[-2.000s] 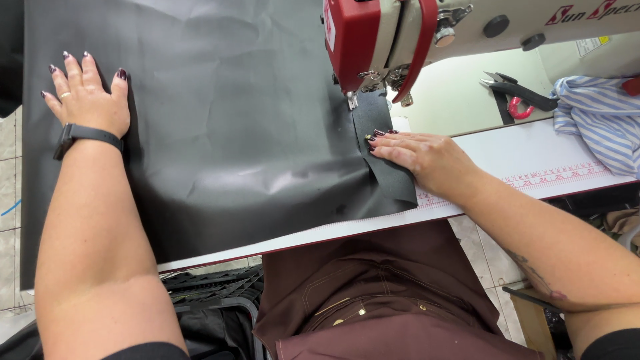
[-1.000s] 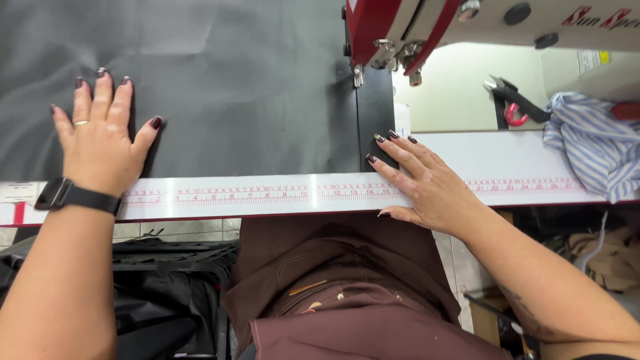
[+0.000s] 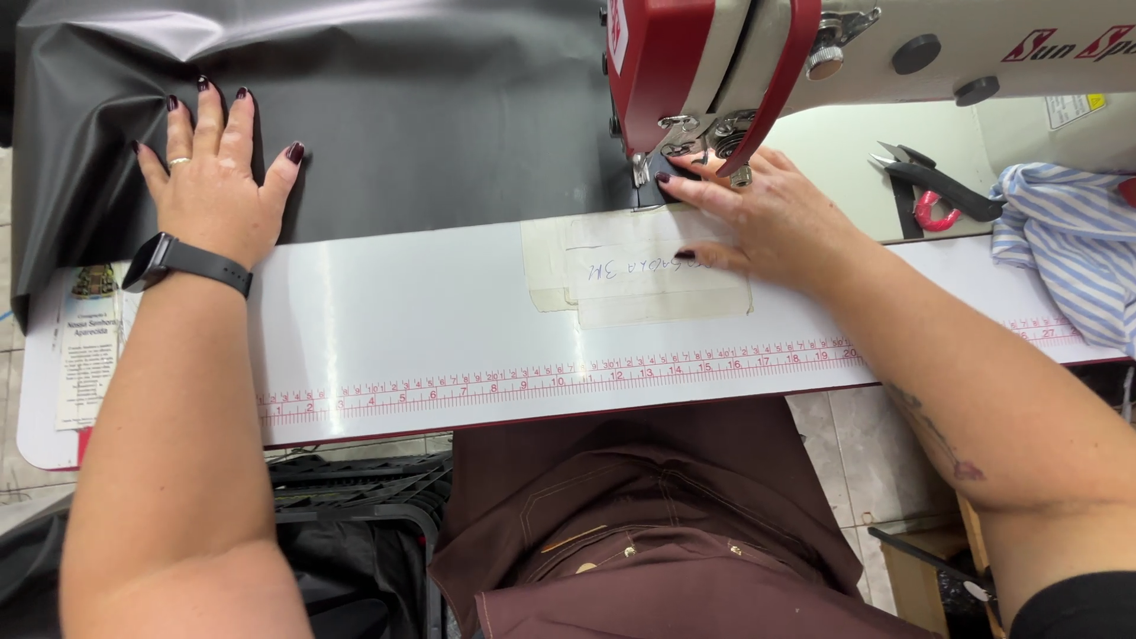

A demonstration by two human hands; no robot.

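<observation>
A large sheet of smooth black material point(image 3: 426, 124) lies on the white table of a sewing machine point(image 3: 701, 80), its near edge at the presser foot point(image 3: 641, 170). My left hand point(image 3: 213, 169) rests flat on the sheet's left part, fingers spread, with folds around the fingertips; it wears a ring and a black watch point(image 3: 169, 262). My right hand point(image 3: 763, 213) is just right of the presser foot, its fingertips on the narrow black edge strip beneath the machine head. Its thumb is apart from the fingers, over taped paper point(image 3: 621, 275). The needle tip cannot be made out.
Black-handled thread snips point(image 3: 950, 182) with a red ring lie right of my right hand, beside a blue-and-white striped cloth point(image 3: 1056, 240). A printed red ruler point(image 3: 559, 377) runs along the table's front edge. A black plastic crate point(image 3: 355, 506) stands below the table at left.
The black sheet has moved away from me past the presser foot, uncovering the ruler and the taped paper. Both hands have moved forward with it, the right one now beside the presser foot.
</observation>
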